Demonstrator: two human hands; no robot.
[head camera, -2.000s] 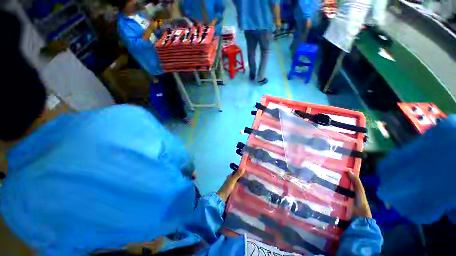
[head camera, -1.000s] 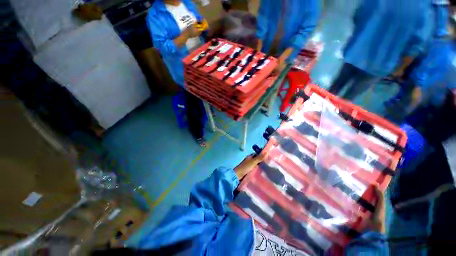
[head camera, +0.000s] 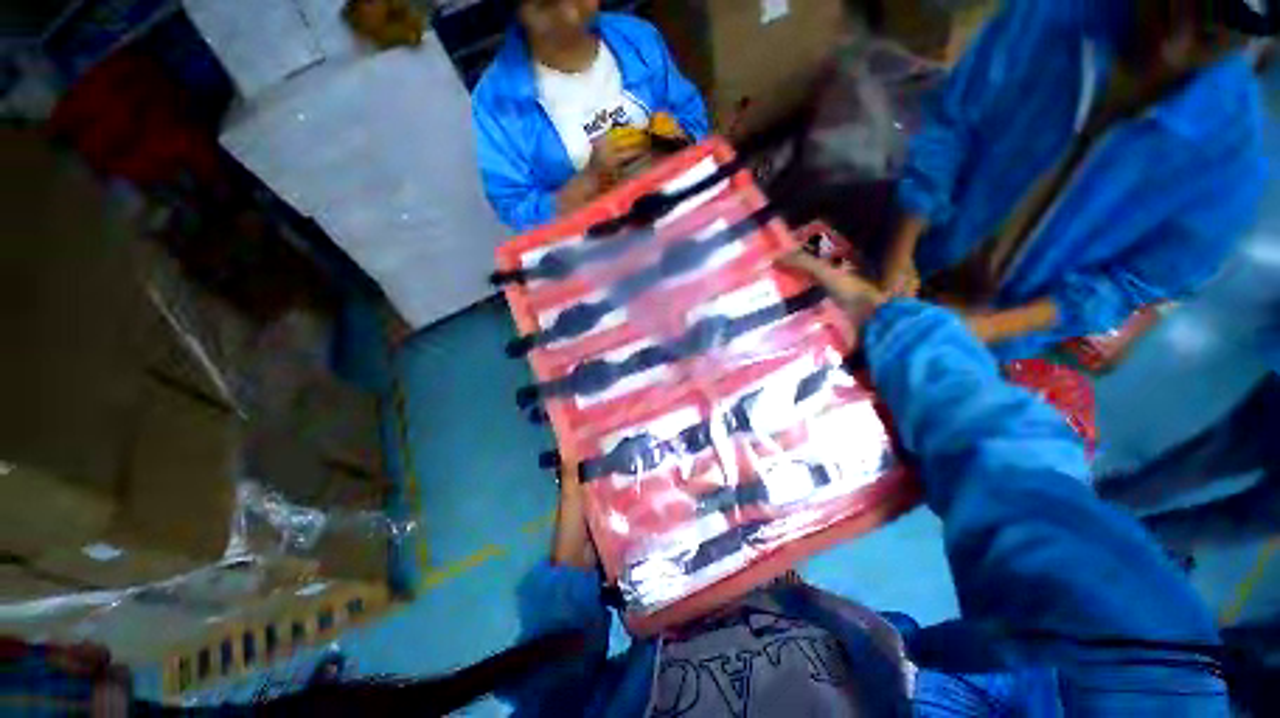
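Note:
An orange-red watch tray (head camera: 688, 400) is held up in front of me, slightly tilted. Several black watches (head camera: 660, 351) lie across it over white liner pieces, with strap ends past its left edge. Shiny clear film (head camera: 842, 421) covers part of them. My left hand (head camera: 570, 519) holds the tray's left edge near the lower corner, partly hidden by it. My right hand (head camera: 840, 288) grips the right edge, higher up. The tray hides most of what is behind it.
A person in a blue smock (head camera: 597, 105) stands just beyond the tray, holding something yellow. Another person in blue (head camera: 1109, 197) stands at the right, near a red stool (head camera: 1053, 400). Large cartons (head camera: 84, 309) are at the left, and white sheeted boxes (head camera: 358, 168) stand behind.
The tray has moved left and up in view, now in front of the tray stack seen earlier. My right arm reaches further forward. The people behind appear closer.

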